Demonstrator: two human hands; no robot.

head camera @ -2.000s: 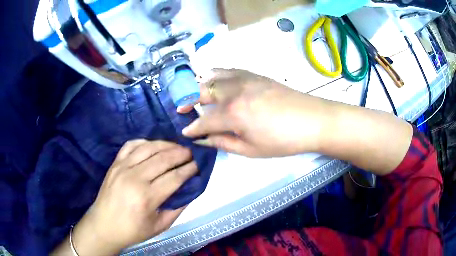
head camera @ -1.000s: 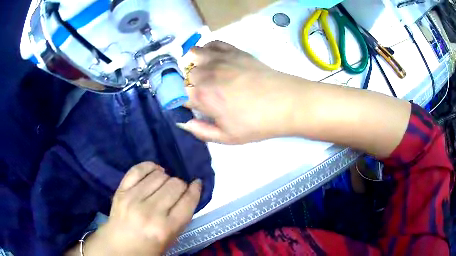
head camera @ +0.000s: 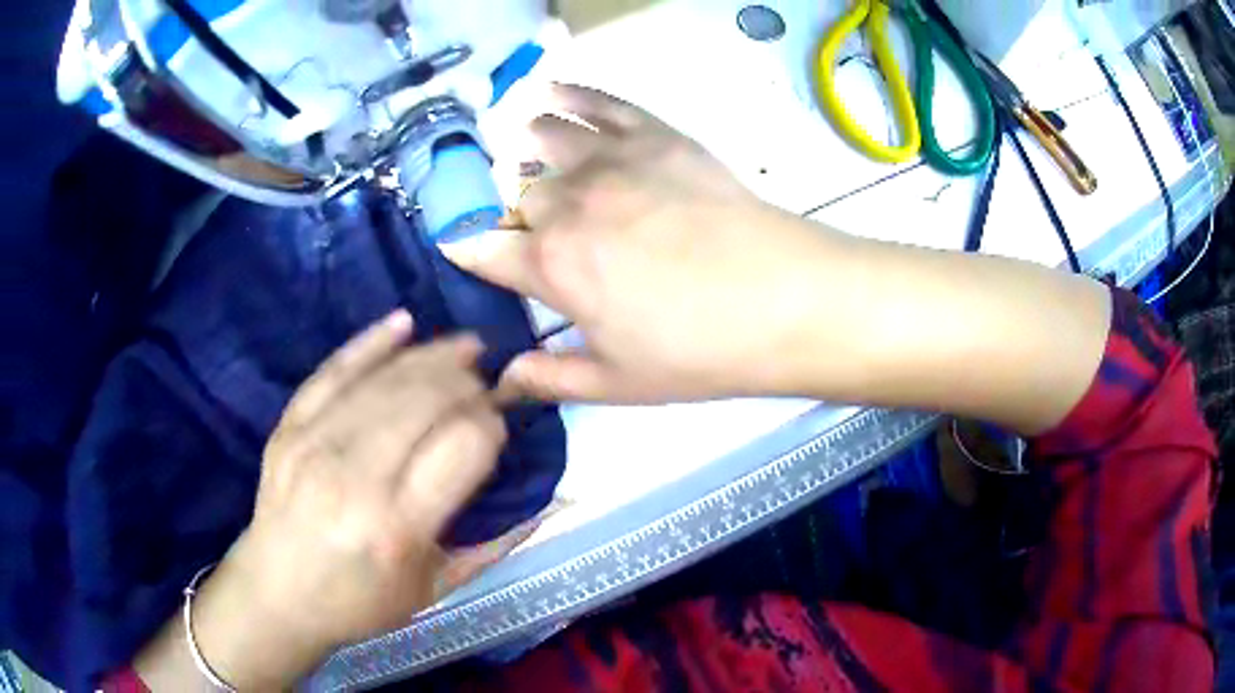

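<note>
A dark navy garment (head camera: 257, 325) lies under the needle area of a white sewing machine head (head camera: 325, 81) with blue stripes. A translucent blue block (head camera: 458, 190) sits right of the presser foot. My left hand (head camera: 386, 474) lies on the garment, slightly blurred, fingers pointing up towards the foot; its thumb is at the fabric's lower edge. My right hand (head camera: 610, 257) is right of the blue block, with its thumb and a finger at the fabric's right edge. The needle point is hard to see.
Scissors with one yellow and one green loop (head camera: 959, 95) lie at the upper right, beside a slim orange-brown tool (head camera: 1056, 149). Dark cords cross the table's right side. A measuring tape (head camera: 677, 542) runs along the table's front edge. A brown flap (head camera: 596, 14) shows at the top.
My left hand has moved up the fabric towards the foot. My right hand's fingers have spread and shifted at the fabric edge. The view has shifted slightly, so the machine and scissors appear higher.
</note>
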